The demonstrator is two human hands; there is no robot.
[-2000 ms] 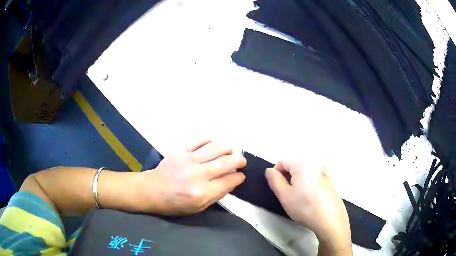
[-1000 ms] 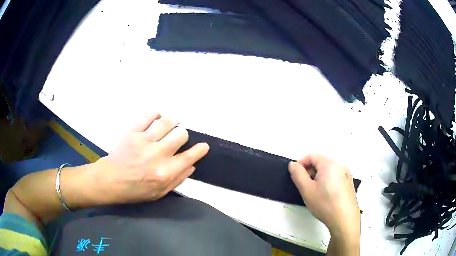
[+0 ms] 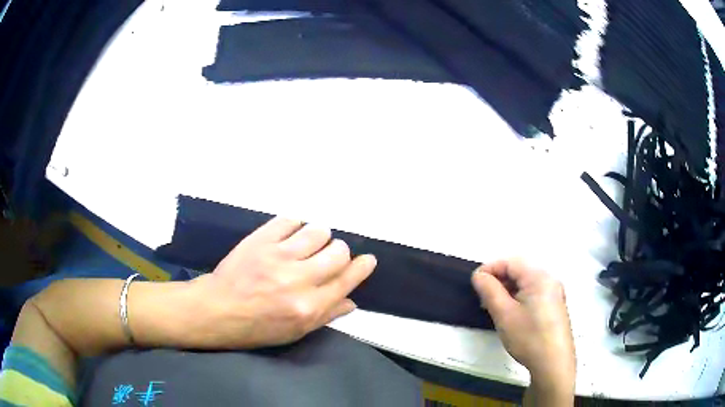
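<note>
A black fabric strip (image 3: pixel 421 278) lies along the front edge of the white table. Its left end shows past my left hand, and its right end is hidden at my right hand. My left hand (image 3: pixel 290 278) lies flat on the strip's middle, fingers slightly spread, with nothing gripped. My right hand (image 3: pixel 529 306) pinches the strip's upper edge near its right end between thumb and index finger. Whether a narrow tape lies along the strip cannot be told.
A tangled heap of narrow black tapes (image 3: pixel 672 238) lies at the right. Black fabric pieces (image 3: pixel 334 49) overlap at the back, with more ridged black stacks (image 3: pixel 660 71) at the far right. The white table (image 3: pixel 318 143) has a curved-looking edge. A yellow floor line shows at the left.
The view has shifted. My left hand sits farther right along the strip, so the strip's left end now shows. My right hand still pinches near the right end.
</note>
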